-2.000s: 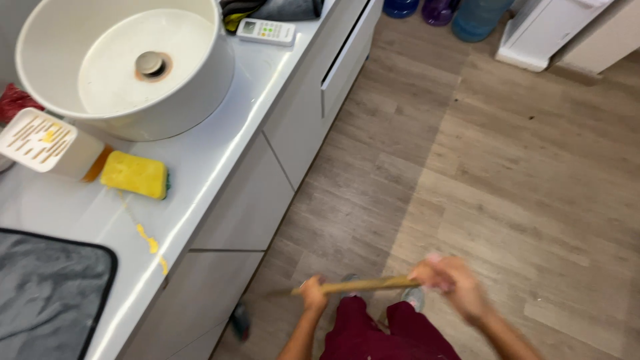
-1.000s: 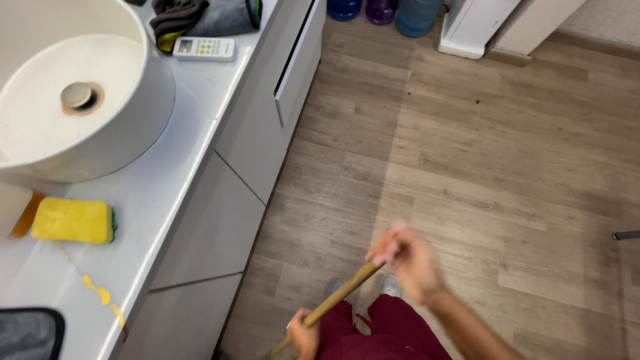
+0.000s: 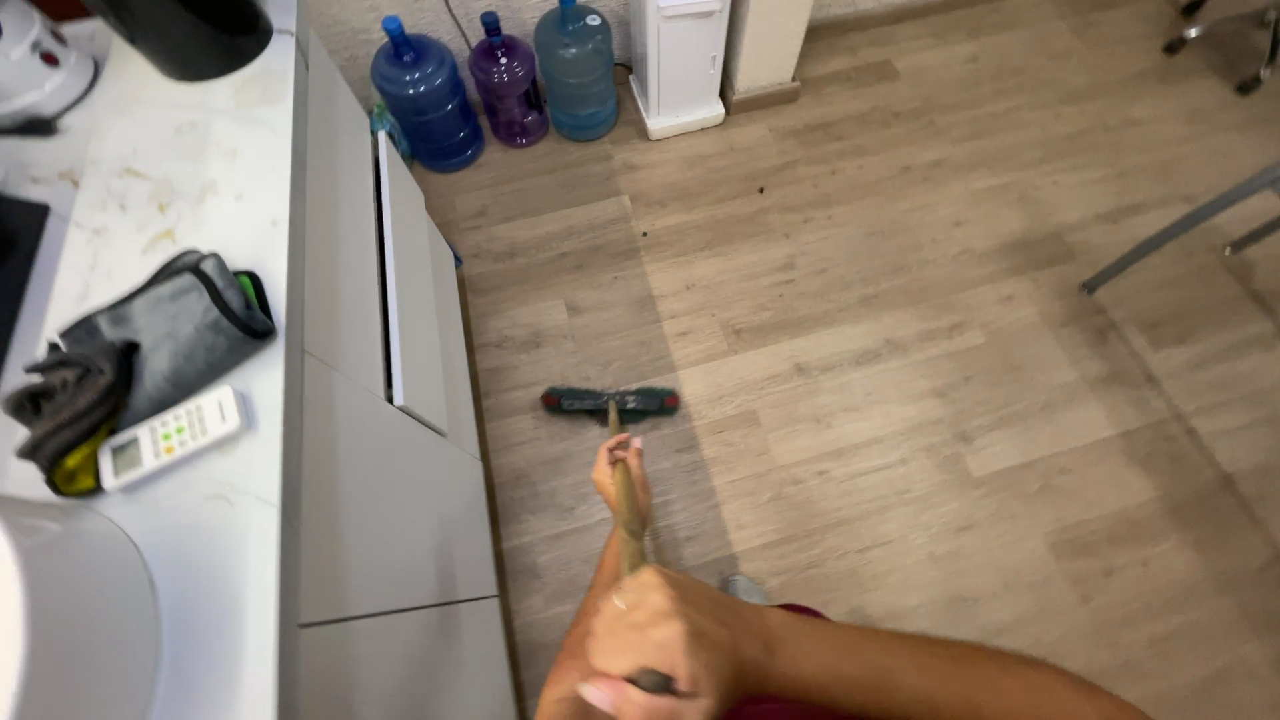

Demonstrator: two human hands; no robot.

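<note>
A push broom with a wooden handle and a dark green head with red ends is held in front of me, its head at the floor beside the cabinets. My left hand grips the handle lower down, close behind the head. My right hand is closed around the upper end of the handle, near the camera, and partly covers my left forearm. The handle's tip shows between the fingers of my right hand.
White cabinets with a drawer front sticking out stand at left. On the counter lie a remote control and grey cloths. Large water bottles and a white appliance stand ahead; a metal leg is at right.
The broom has swung so that its head points forward on the floor; earlier the handle lay slanted across my body. Both hands still hold it. The view has shifted forward along the cabinets.
</note>
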